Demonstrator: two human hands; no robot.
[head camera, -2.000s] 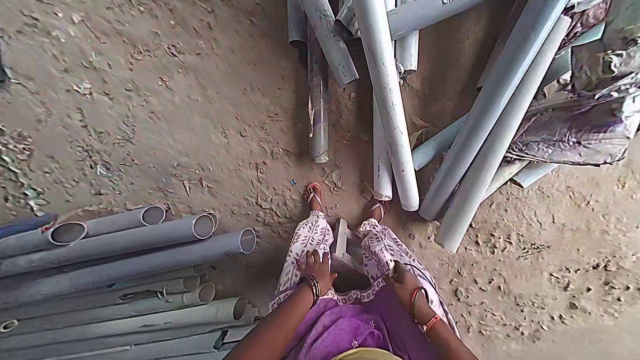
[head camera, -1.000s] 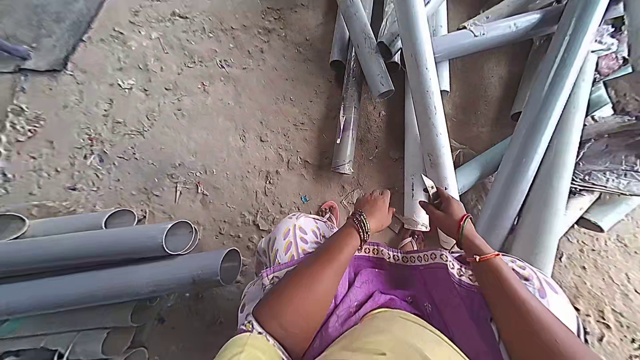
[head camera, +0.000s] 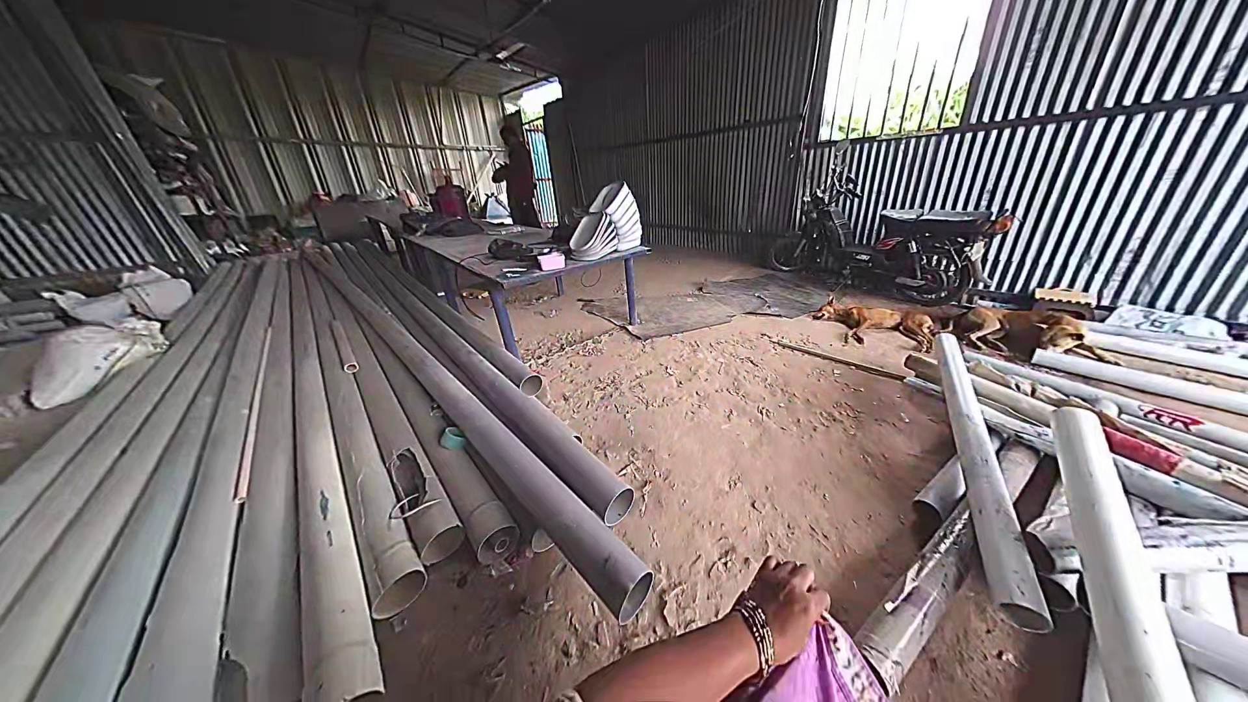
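Note:
My left hand (head camera: 783, 597), with bangles at its wrist, is closed on the purple cloth (head camera: 829, 668) of the garment at the bottom centre. My right hand is out of the picture. To the left of the hand, long grey plastic pipes (head camera: 468, 429) lie side by side, their open ends toward me. At the right, shorter pipes (head camera: 990, 497) and a white pipe (head camera: 1121, 556) lie across one another in a loose pile, with a dirty, scuffed pipe (head camera: 916, 614) just beside the hand.
A table (head camera: 468, 255) holds curved white pieces (head camera: 609, 222) and small items. A person (head camera: 517, 175) stands behind it. A motorcycle (head camera: 897, 244) is by the corrugated metal wall; dogs (head camera: 887, 320) lie in front. Bare earth floor (head camera: 721, 429) runs between the pipe piles.
The view has swung up from the floor to the shed. My left hand now grips the purple cloth; my right hand, seen earlier with a small light-coloured object, has left the picture.

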